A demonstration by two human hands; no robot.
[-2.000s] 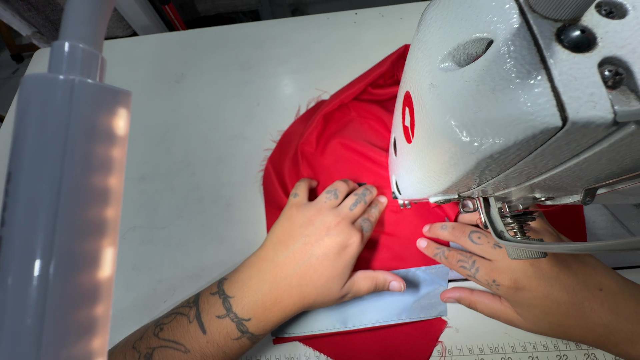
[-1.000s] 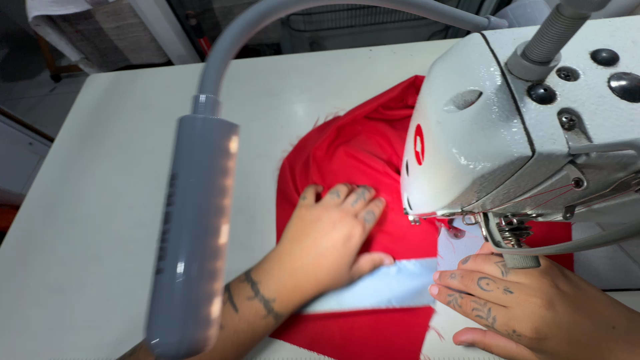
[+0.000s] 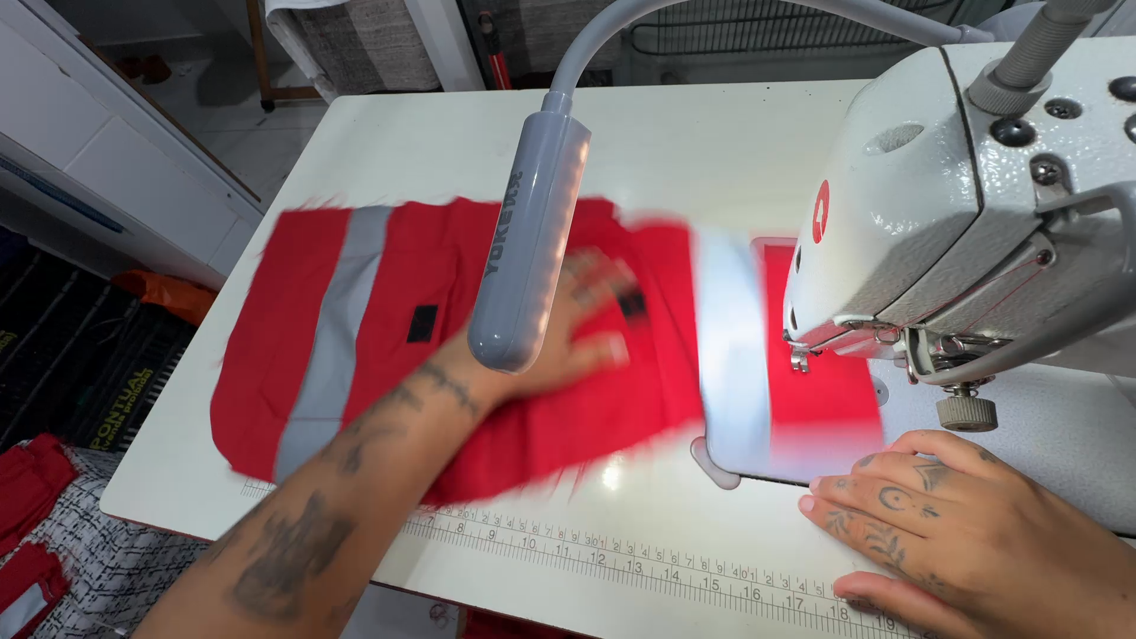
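Observation:
Red fabric with grey reflective strips lies spread across the white sewing table, its right end reaching under the head of the sewing machine. On its middle rests my left hand, palm down and blurred, partly behind the lamp; whether it grips the cloth is not clear. Two small black patches show on the fabric. My right hand lies flat at the table's front right, below the presser foot, with nothing in it. The fabric's right end is blurred.
A grey lamp on a bent neck hangs over the fabric. A printed ruler scale runs along the table's front edge. More red pieces lie on patterned cloth at lower left. A white door or cabinet stands at the left.
The red fabric, bunched beside the machine before, now stretches far to the left. My left hand has moved away from the machine; my right hand is off the fabric. The view has shifted.

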